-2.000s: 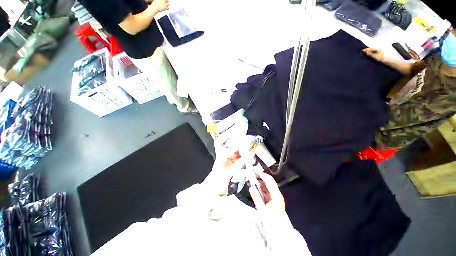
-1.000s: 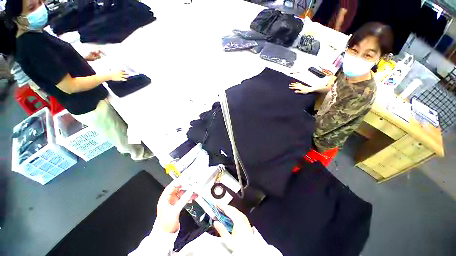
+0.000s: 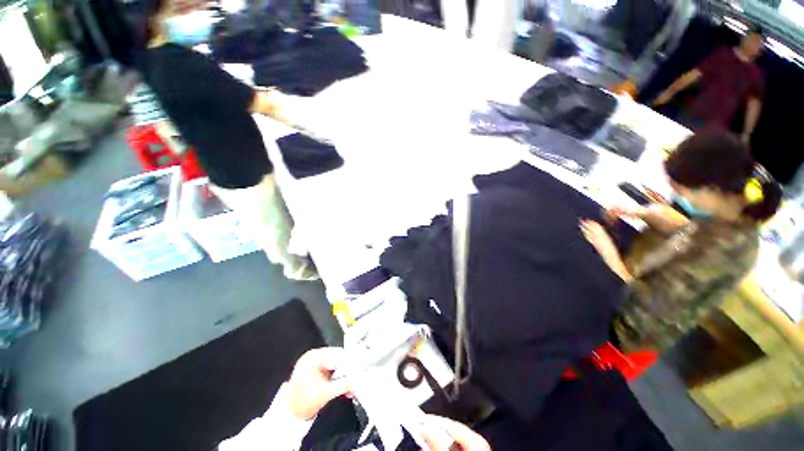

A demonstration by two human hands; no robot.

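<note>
My left hand (image 3: 313, 383) pinches the edge of a pale bundle of tags or papers (image 3: 388, 412), blurred and overexposed. My right hand (image 3: 448, 433) is at the bundle's lower right end, cut off by the bottom edge. Dark material (image 3: 337, 426) shows below and between my hands. Just beyond, a white card or box (image 3: 430, 354) bears a dark, ring-shaped figure like a 9. White and pale blue packets (image 3: 379, 304) lie at the table corner beside a small yellow item (image 3: 342, 312). A wide dark cloth pile (image 3: 538, 264) lies to their right.
Pale cords (image 3: 461, 273) cross in front of the pile. A person in black (image 3: 207, 114) stands left of the white table (image 3: 414, 114). A person in camouflage print (image 3: 679, 273) is at the right, touching the pile. A black board (image 3: 203, 383), crates (image 3: 145, 225) and a red stool (image 3: 621, 359) stand around.
The view has swung left and back again. The camouflage-clad person's head is now lowered, with both hands near the pile. My hands are lower in the picture, still at the pale bundle.
</note>
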